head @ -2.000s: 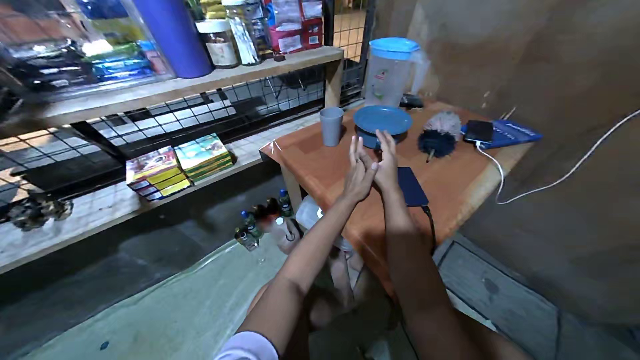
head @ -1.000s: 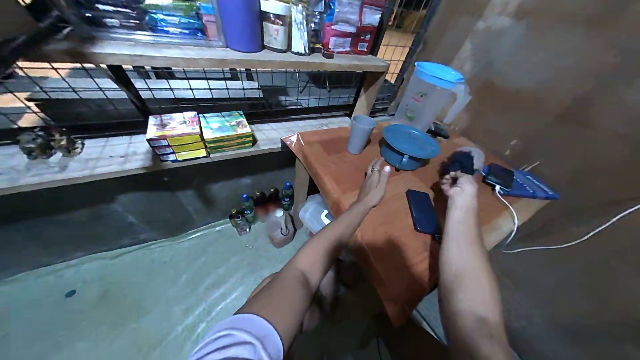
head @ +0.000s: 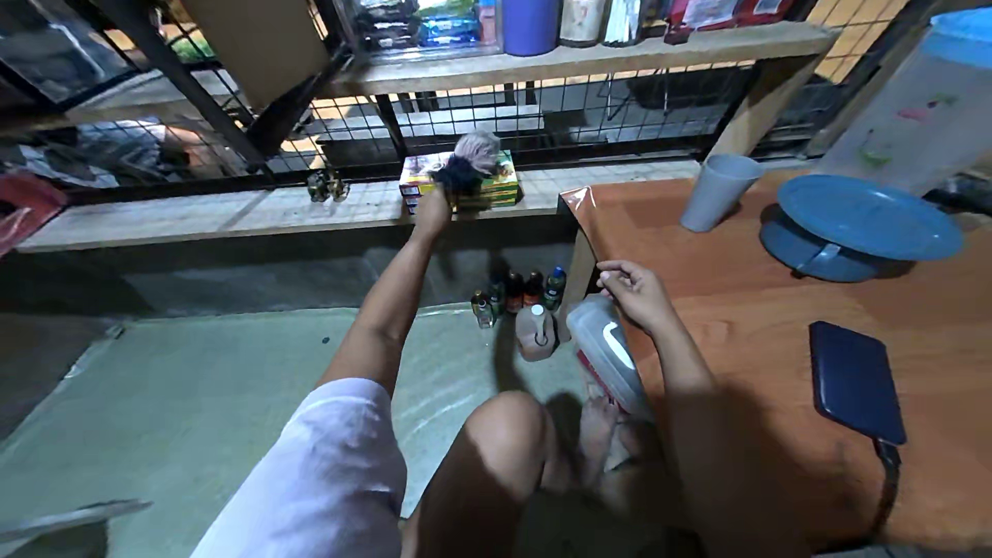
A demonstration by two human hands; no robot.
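Note:
Stretched forward over the lower shelf, my left hand [head: 434, 211] grips a fluffy dark and grey bundle [head: 470, 161], perhaps yarn. The bundle covers part of the small printed boxes [head: 505, 184] stacked on that shelf; whether it touches them I cannot tell. My right hand [head: 637, 293] is at the left edge of the orange-brown table [head: 744, 325], fingers loosely bent and apart, nothing seen in it. A grey plastic cup [head: 719, 192] stands beyond it. Farther right are a blue plate [head: 872, 215] resting on a blue pot [head: 821, 252], and a dark phone [head: 856, 384] with a cable.
A lidded plastic pitcher [head: 907, 116] stands at the back right. Several bottles [head: 532, 288], a plastic jug [head: 535, 332] and a clear container [head: 608, 349] are below, beside the table. The upper wooden shelf [head: 589, 66] holds jars and packets. Wire mesh runs behind the shelves.
The fluffy bundle, in my right hand at the table's right side one second ago, is now in my left hand over the boxes. My right hand has moved to the table's left edge. The view has swung left.

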